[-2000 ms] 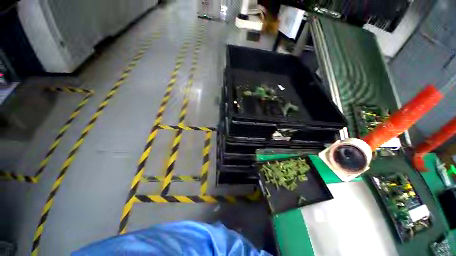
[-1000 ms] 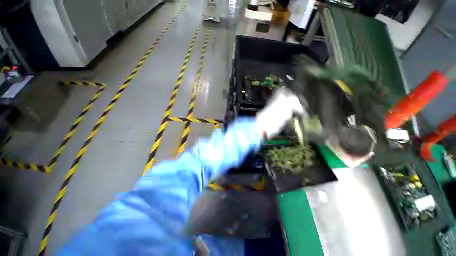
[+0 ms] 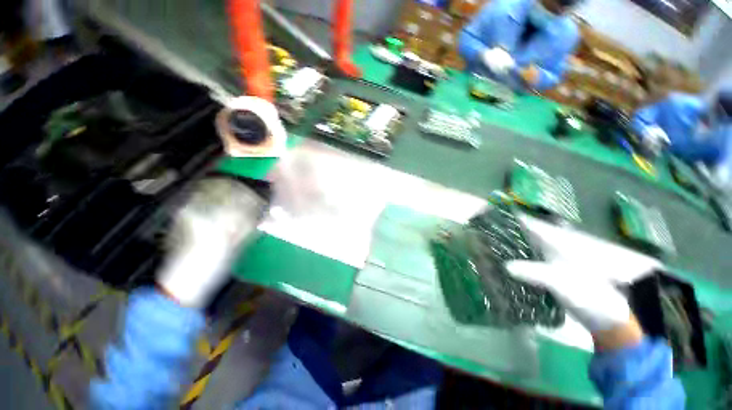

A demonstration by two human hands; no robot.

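A dark green circuit board [image 3: 481, 276] lies tilted over the pale-green mat, blurred, with rows of silver points; a dark part overlaps its right side. My right hand [image 3: 574, 280], in a white glove, is at the board's right side with fingers over it; whether it grips the board is unclear. My left hand [image 3: 201, 240], gloved and strongly blurred, is at the bench's left end, over the place of the shallow parts tray [image 3: 258, 189], which it mostly hides. What my left hand holds, if anything, cannot be told.
Black stacking totes [image 3: 88, 184] stand left. A round white fitting [image 3: 251, 128] sits under an orange-red duct [image 3: 250, 48]. Loaded carriers [image 3: 361, 124] and green boards [image 3: 543, 190] lie on the dark green conveyor. A black parts bin [image 3: 668, 312] is at right. Two people in blue work opposite.
The view has swung right, bringing the mat, the board and my right hand into sight. The large dark thing near my left hand over the totes no longer shows there.
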